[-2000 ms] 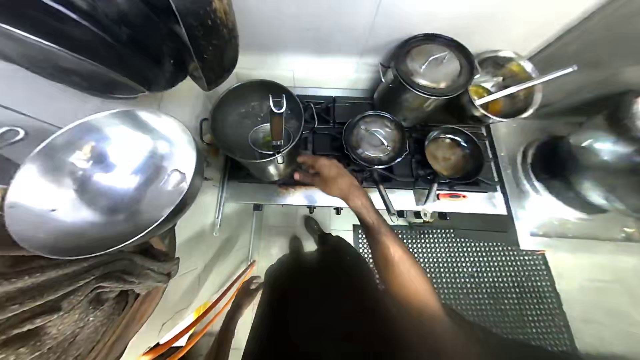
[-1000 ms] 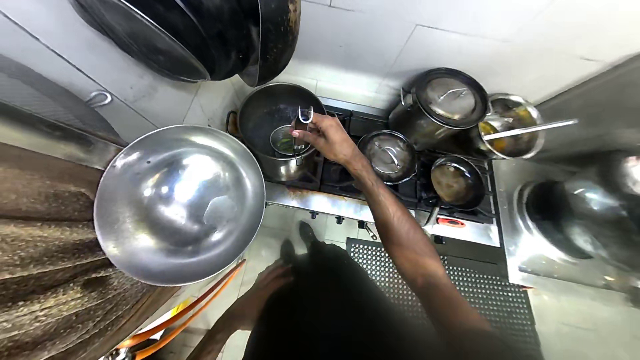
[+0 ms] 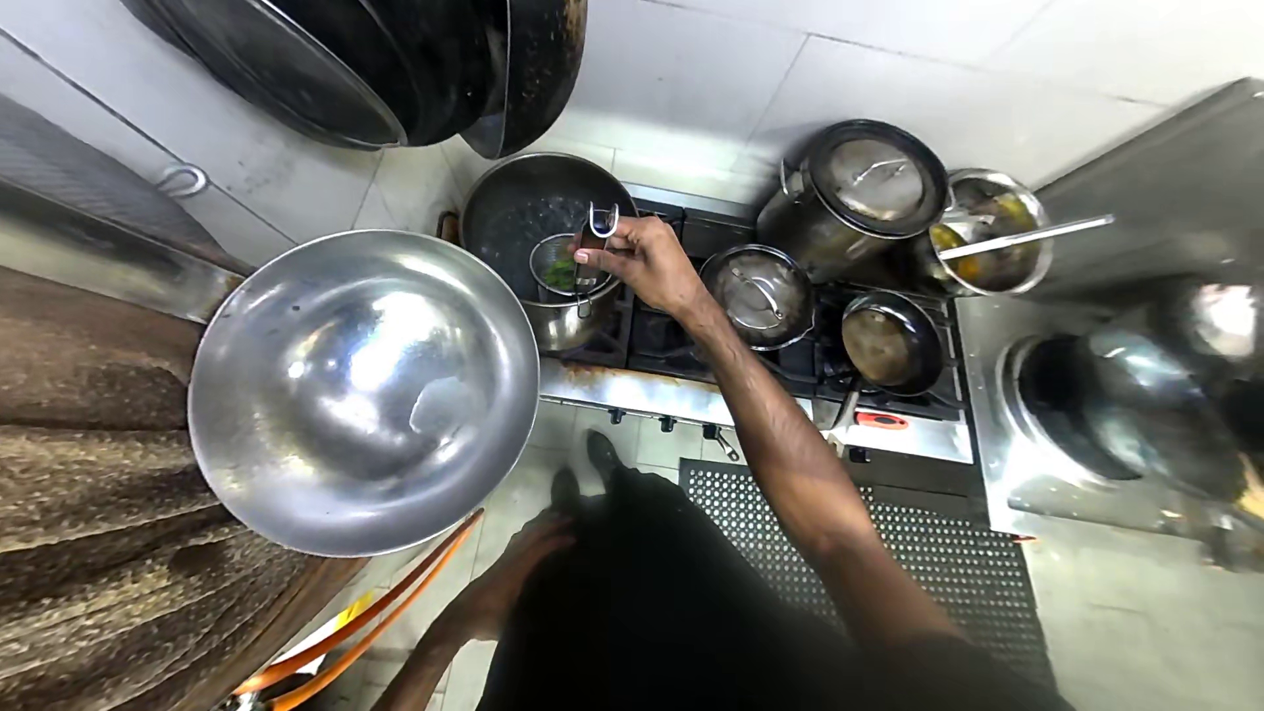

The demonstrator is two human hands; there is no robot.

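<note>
My right hand [image 3: 647,259] grips the handle of a small wire-mesh strainer [image 3: 553,259] over the left side of the stove. Green leafy bits [image 3: 561,276] lie in the strainer's basket, which sits inside the rim of a large metal pot [image 3: 568,329] holding dark, bubbly liquid. My left hand [image 3: 533,548] hangs low beside my body, near the dark clothing; its fingers are blurred, and I cannot see anything in it. A large shiny metal bowl [image 3: 286,395] is to the left of the pot.
Right of the pot are a lidded pan [image 3: 755,296], a tall lidded stockpot [image 3: 839,237], a frying pan [image 3: 894,346] and a steel bowl [image 3: 1037,242] with a long utensil. Dark pans [image 3: 538,74] hang at upper left. Orange hoses [image 3: 395,607] run low at left; a perforated mat [image 3: 938,563] covers floor.
Two seconds ago my right hand was open beside the pot; it has since moved up and taken hold of the strainer's handle. The view has shifted.
</note>
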